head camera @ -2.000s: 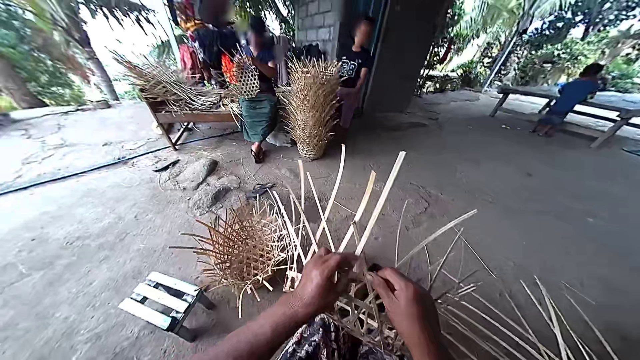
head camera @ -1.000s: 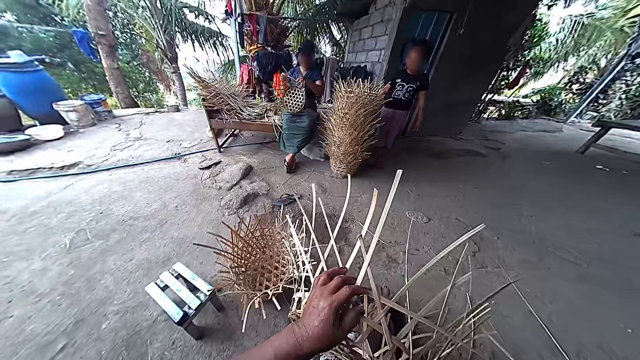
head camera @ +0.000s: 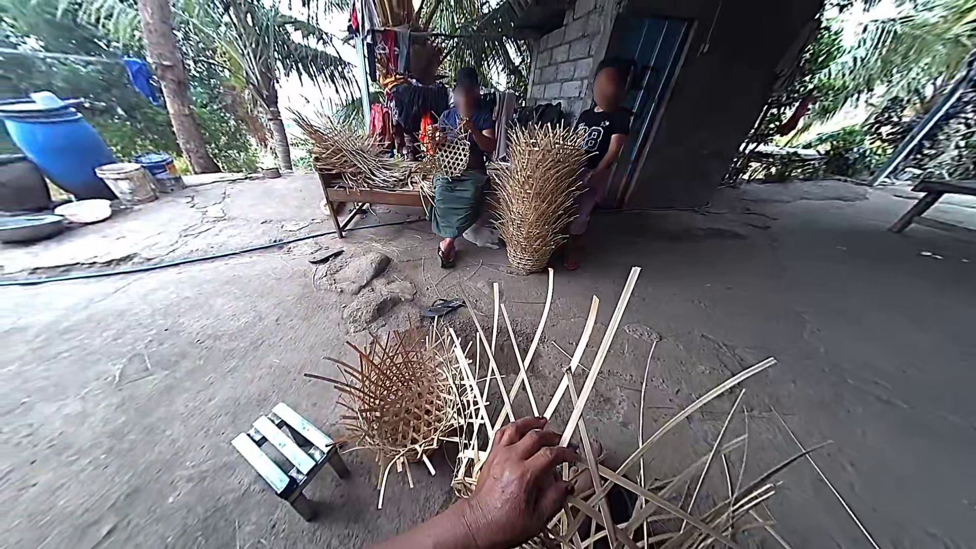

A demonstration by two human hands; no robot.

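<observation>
At the bottom centre my left hand [head camera: 522, 480] holds the woven strips of a partly made basket, its fingers bent over them. Long pale bamboo-like strips [head camera: 606, 351] stand up and fan out from the weave beyond the fingers. More loose strip ends [head camera: 686, 499] spread to the lower right. My right hand cannot be made out; strips and the frame edge hide that area. Just left of my hand, an open-weave basket [head camera: 404, 412] with untrimmed brown ends rests on the ground, with paler weaving against its right side.
A small slatted stool [head camera: 286, 450] stands at lower left. Stones [head camera: 362, 274] and a sandal [head camera: 442, 307] lie ahead. Farther off, a seated person [head camera: 461, 152] holds a woven piece beside a tall basket stack [head camera: 536, 198], with another person [head camera: 602, 137] behind. Strips lie on a bench [head camera: 381, 197].
The view has swung left. My right hand, seen on the weave two seconds ago, is no longer visible. My left hand has stayed at the weave.
</observation>
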